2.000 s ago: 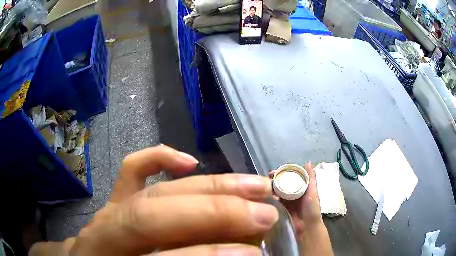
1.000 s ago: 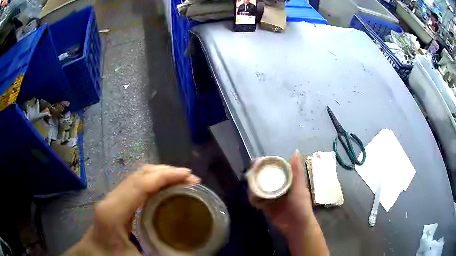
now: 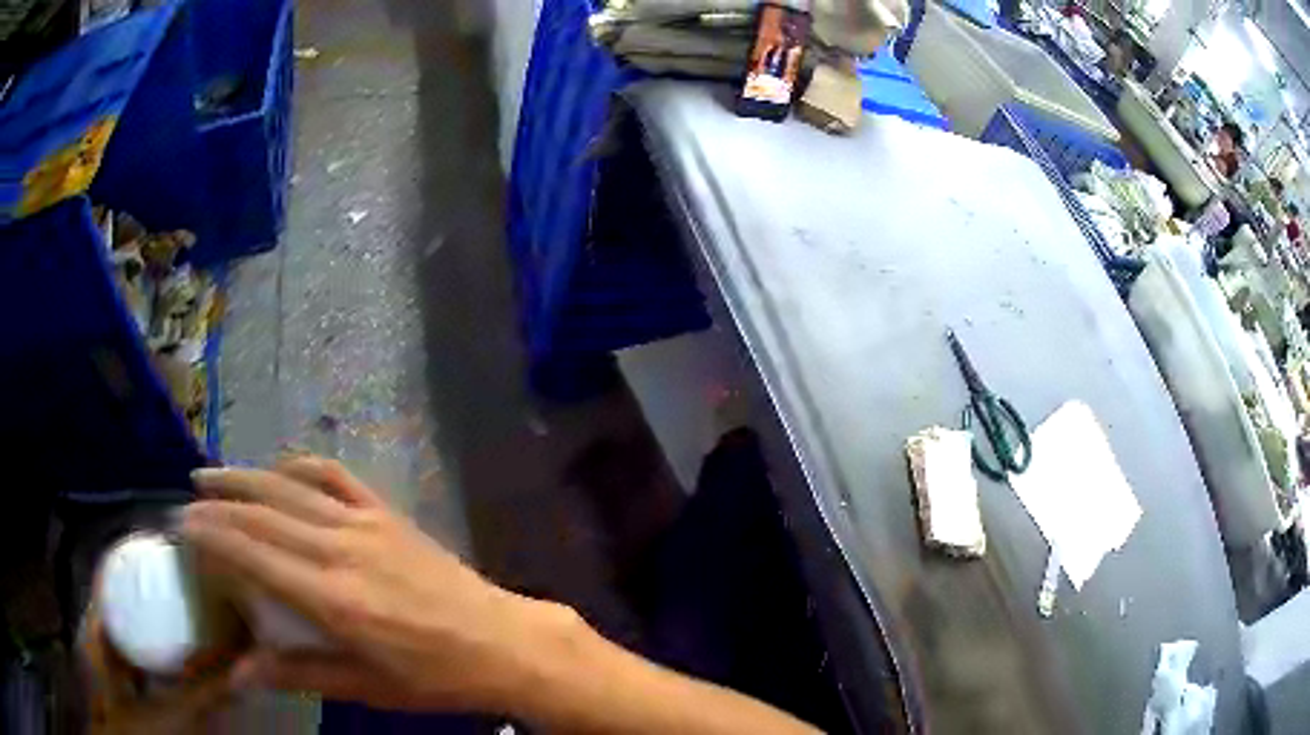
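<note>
A round thing with a white disc face, looking like the lidded jar point(image 3: 148, 603), is at the lower left, blurred. My right hand point(image 3: 338, 589) reaches across from the lower right, its fingers closed around the side of the white lid. A blurred skin-coloured patch under the jar may be my left hand point(image 3: 129, 696); its fingers cannot be made out. The jar body is mostly hidden.
The grey pressing table point(image 3: 876, 259) holds a beige pad point(image 3: 948, 493), green-handled scissors point(image 3: 994, 431), white sheets point(image 3: 1080, 488), a narrow strip point(image 3: 1050, 582), a crumpled white scrap point(image 3: 1175, 692) and a phone point(image 3: 773, 61). Blue crates point(image 3: 244, 158) stand left.
My right hand has moved left with the lid, from beside the table to the jar. The open jar mouth no longer shows. The view has shifted, and the jar now sits farther left.
</note>
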